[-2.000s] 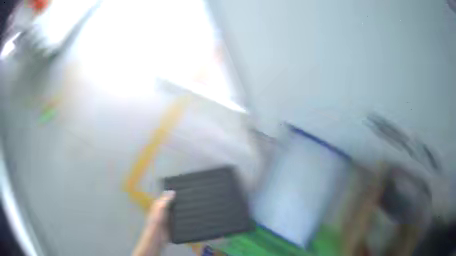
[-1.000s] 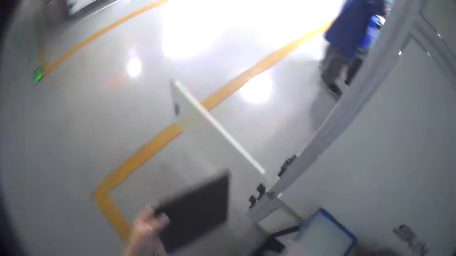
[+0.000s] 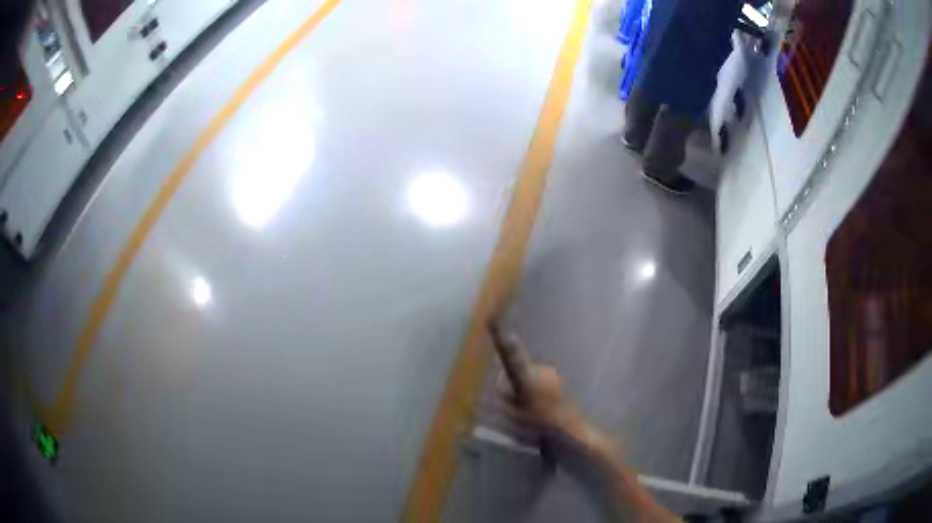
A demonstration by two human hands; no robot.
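One blurred bare hand (image 3: 542,398) shows low, right of centre. Its forearm comes in from the bottom right, so it looks like my right hand. Its fingers are closed around a narrow dark piece (image 3: 511,352), which sticks out up-left past the fingers, with a dark part below the hand. It may be the dark tray seen edge-on, but blur hides its shape. My left hand is not in view.
Grey shiny floor (image 3: 337,337) has yellow lines (image 3: 526,184). A person in a blue smock (image 3: 680,61) stands at the upper right by white cabinets (image 3: 751,184). A low opening (image 3: 751,378) is at right. Another white machine (image 3: 46,169) stands at upper left.
The view has swung along the aisle. The left hand and the broad face of the dark tray, seen at lower left before, no longer show. A hand from the lower right now shows instead.
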